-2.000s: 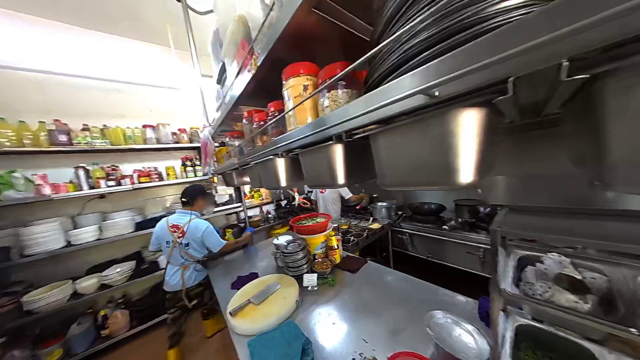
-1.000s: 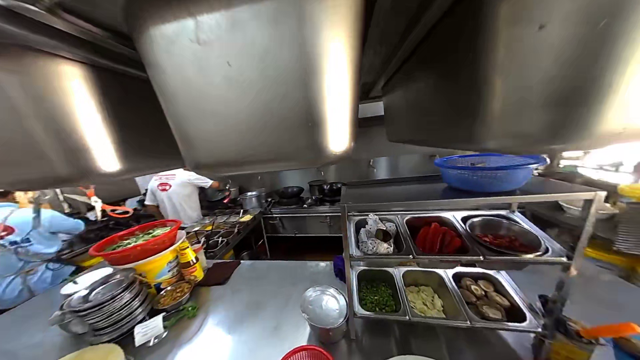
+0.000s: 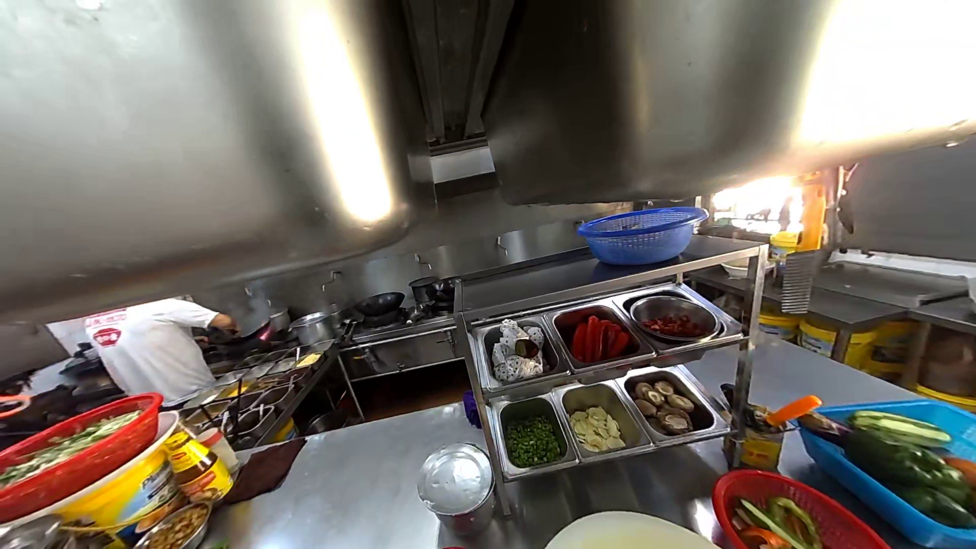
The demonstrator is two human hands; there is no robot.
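Neither of my hands shows in the head view. Before me on the steel counter [image 3: 366, 457] stand a lidded metal pot [image 3: 457, 484], the edge of a pale round board [image 3: 629, 531] and a red basket [image 3: 793, 511] of cut vegetables. A steel rack holds metal pans of chopped greens [image 3: 532, 442], pale slices [image 3: 595, 428], mushrooms [image 3: 671, 406], red pepper pieces [image 3: 601, 339] and chopped red food [image 3: 675, 325]. A blue plastic basket [image 3: 640, 236] rests on its top shelf.
A blue tray [image 3: 862, 480] of vegetables lies at right. Steel range hoods [image 3: 175, 152] hang low overhead. At left, a red basket [image 3: 84, 457] sits on a yellow bucket beside a sauce bottle [image 3: 197, 465]. A person in a white shirt [image 3: 152, 347] works near a wok [image 3: 380, 303].
The view has swung far to the right. The person in blue, the cleaver and the green cloth seen two seconds ago are out of view; the blue tray has come into view.
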